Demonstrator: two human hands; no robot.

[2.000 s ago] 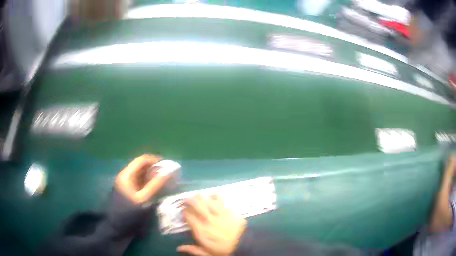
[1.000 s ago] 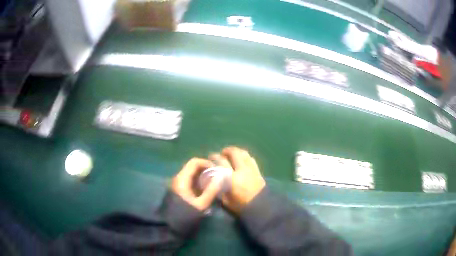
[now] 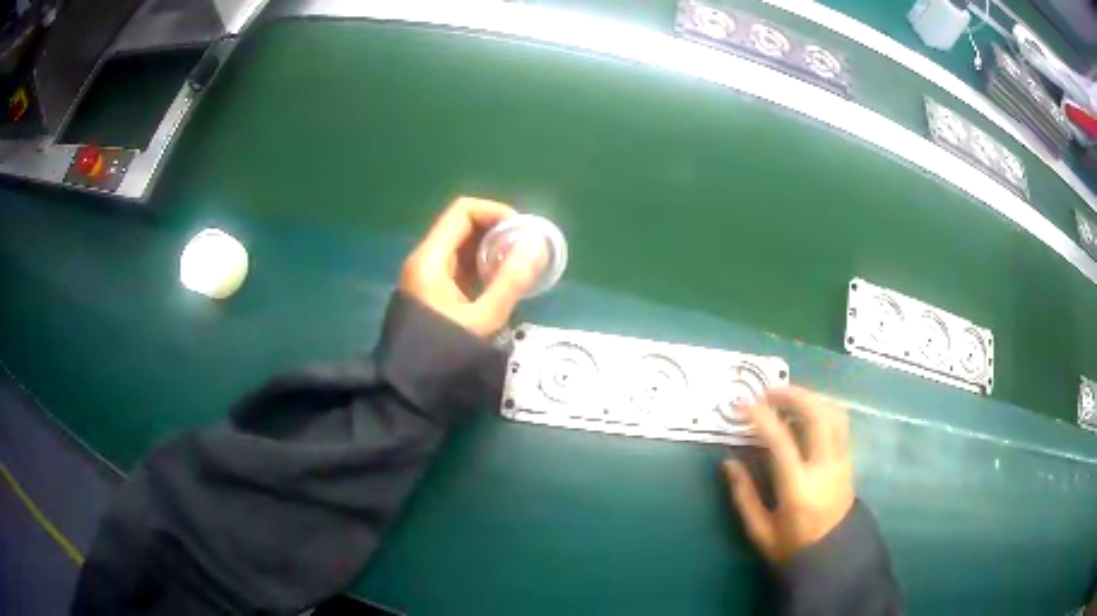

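Note:
A silver three-ring plate (image 3: pixel 626 388) lies on the dark-green bench edge in front of me, its three round recesses facing up. My left hand (image 3: pixel 463 271) holds a shiny round disc (image 3: pixel 550 255) above the plate's left end, thumb across its face. My right hand (image 3: pixel 794 467) is at the plate's right end, fingertips over the edge of the right recess. Whether a small part is between the right fingertips is hidden by the fingers and blur.
A white round puck (image 3: pixel 214 264) sits at left. A station with a red button (image 3: pixel 89 161) stands at upper left. More three-ring plates (image 3: pixel 920 335) lie on the green belt at right and beyond the metal rail (image 3: pixel 577 34). A white bottle (image 3: pixel 938 22) is far upper right.
My hands, together at the disc one second ago, are now apart. The left keeps the disc; the right is at a plate now lying on the bench edge. The camera view has shifted.

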